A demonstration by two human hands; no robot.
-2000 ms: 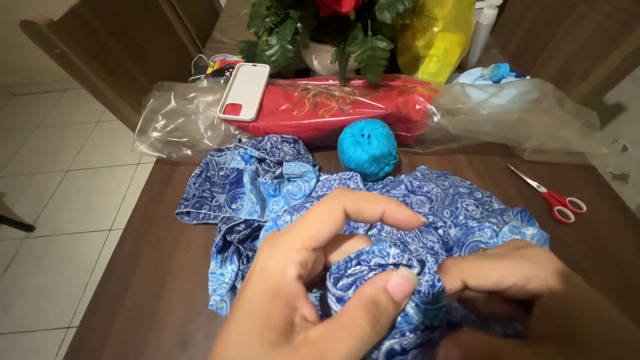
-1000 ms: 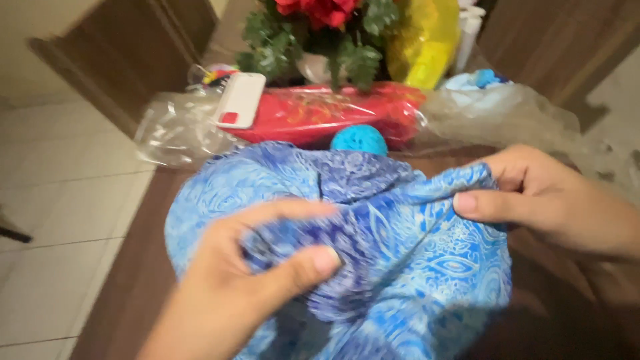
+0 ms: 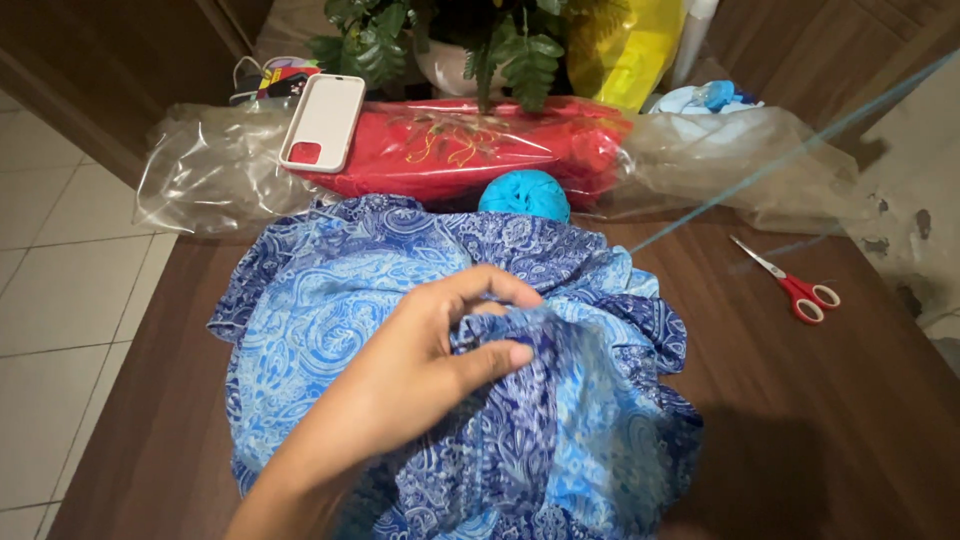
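Observation:
My left hand [image 3: 427,360] pinches a gathered edge of a blue paisley-print cloth [image 3: 315,330] between thumb and fingers. The cloth lies bunched over the wooden table in light and dark blue folds. My right hand is out of the frame. A taut light-blue thread [image 3: 757,172] slants from the cloth's upper right side to the upper right corner of the view. Just behind the cloth sits a turquoise ball of yarn [image 3: 525,195]. Red-handled scissors [image 3: 791,285] rest on the table at the right, their blades slightly parted.
Behind the yarn, a clear plastic bag [image 3: 217,165] holds red fabric [image 3: 465,142], with a pale phone case [image 3: 326,124] on it. Farther back are a potted plant [image 3: 450,64], a yellow bag [image 3: 622,52] and a white bottle [image 3: 691,37]. The table edge [image 3: 120,390] borders tiled floor at left.
My right hand has left the cloth and gone out of view. A stretched thread now shows at the right. My left hand still grips the cloth, which is spread wider than two seconds ago.

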